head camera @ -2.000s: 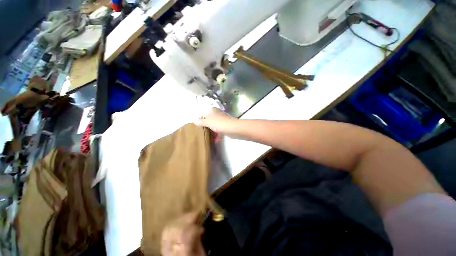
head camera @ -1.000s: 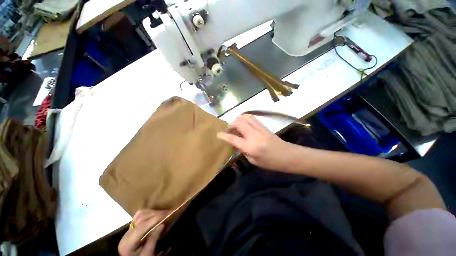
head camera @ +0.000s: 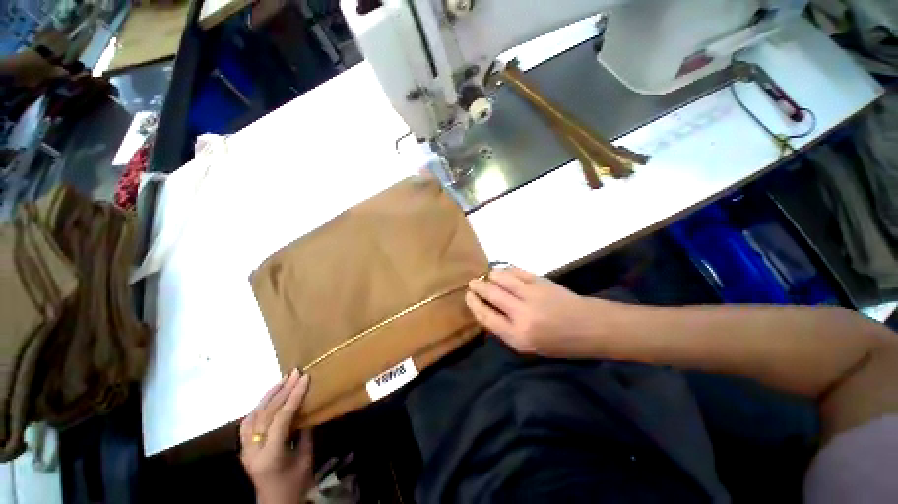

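Observation:
A tan-brown fabric panel [head camera: 374, 256] lies on the white table's front edge, its upper corner close to the presser foot [head camera: 453, 175]. A gold-toothed zipper [head camera: 394, 318] runs straight across the panel. Below it a brown strip carries a white label with dark letters [head camera: 392, 379] and hangs over the edge. My left hand [head camera: 278, 433], with a ring, grips the panel and zipper at the left end. My right hand [head camera: 527, 313] pinches the zipper's right end and the panel's edge. The fingertips under the cloth are hidden.
The white sewing machine head [head camera: 399, 69] stands behind the panel. Spare zippers [head camera: 566, 123] lie crossed on the metal bed. A dark-red tool [head camera: 781, 98] with a looped cord lies at far right. Brown pieces [head camera: 74, 315] are heaped at left. A blue bin [head camera: 734, 258] is below the table. Grey-green garments [head camera: 866, 197] are at right.
The panel has been turned so the zipper and white label now show. The zipper's loose end at the right has been drawn in under my right hand. The view has shifted slightly.

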